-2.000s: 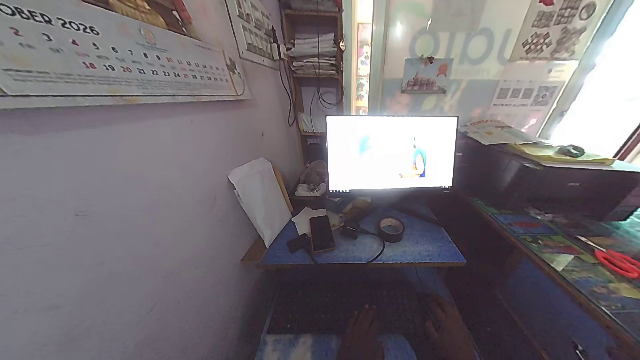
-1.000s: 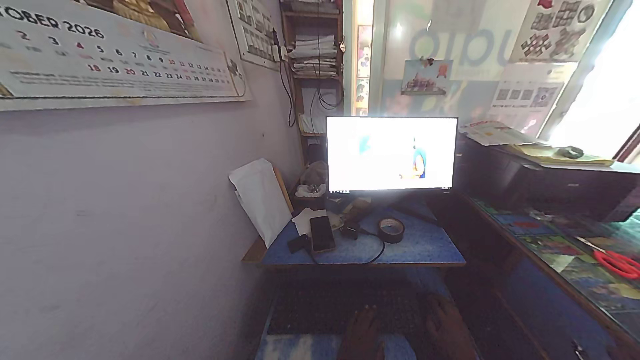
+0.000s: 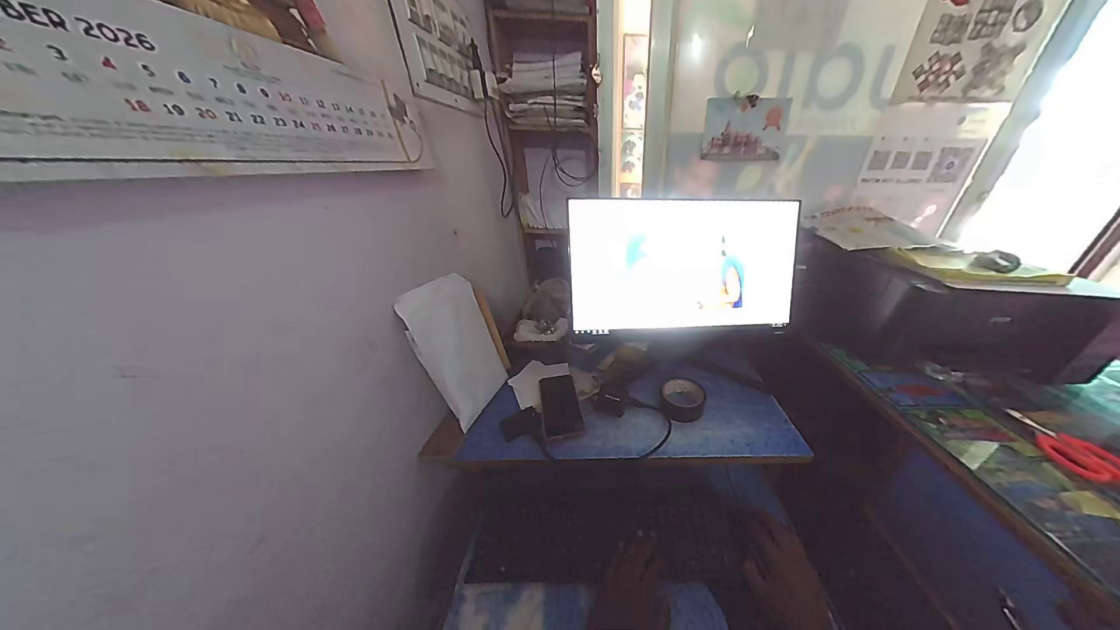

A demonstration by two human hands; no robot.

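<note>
My left hand (image 3: 632, 582) rests palm down at the front edge of a dark computer keyboard (image 3: 560, 538), its fingertips on the keys. At the keyboard's right end lies my right hand (image 3: 781, 569), in deep shadow; whether a mouse is under it I cannot tell. The keyboard sits on a low blue tray below the desk top (image 3: 726, 437). Above it on the desk are a smartphone (image 3: 561, 407), a roll of black tape (image 3: 682, 400) and a black adapter (image 3: 611, 400) with a cable. Behind them a monitor (image 3: 682, 262) glows nearly white.
A wall with a calendar (image 3: 219, 105) runs along my left. A white envelope (image 3: 455, 350) leans at the desk's left side. To the right, a black printer (image 3: 980, 315) carries papers, and red-handled scissors (image 3: 1081, 457) lie on a glass-topped counter. Shelves (image 3: 547, 127) with papers stand behind.
</note>
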